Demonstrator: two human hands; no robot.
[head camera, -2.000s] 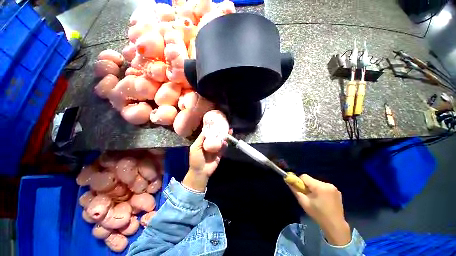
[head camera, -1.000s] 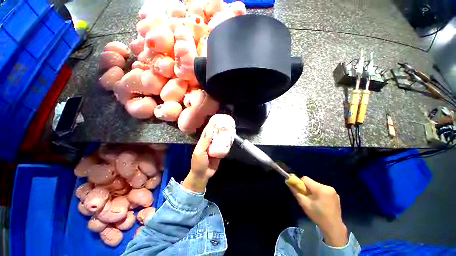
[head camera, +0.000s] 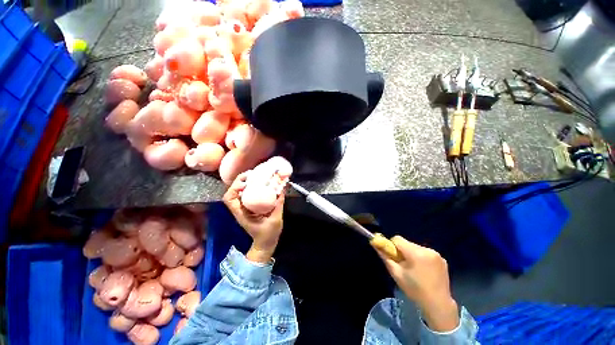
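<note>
My left hand (head camera: 259, 219) holds a pink doll head (head camera: 261, 191) in the air at the bench's front edge, below the black drum-shaped device. My right hand (head camera: 419, 269) grips the yellow wooden handle of a long-shafted tool (head camera: 337, 214). The tool's silver shaft points up and left, and its thin tip is at the right side of the held head. Whether the tip touches the head I cannot tell for sure.
A heap of pink heads (head camera: 177, 116) lies on the speckled bench (head camera: 411, 155), left of the black device (head camera: 307, 67). A blue bin of heads (head camera: 94, 330) is below left. Two yellow-handled irons (head camera: 462, 131) rest at right, with cords hanging. Blue crates (head camera: 27, 87) stand far left.
The held head has moved left and is turned, now tilted with its upper end to the right. The tool has shifted slightly left with my right hand. The whole view has shifted a little.
</note>
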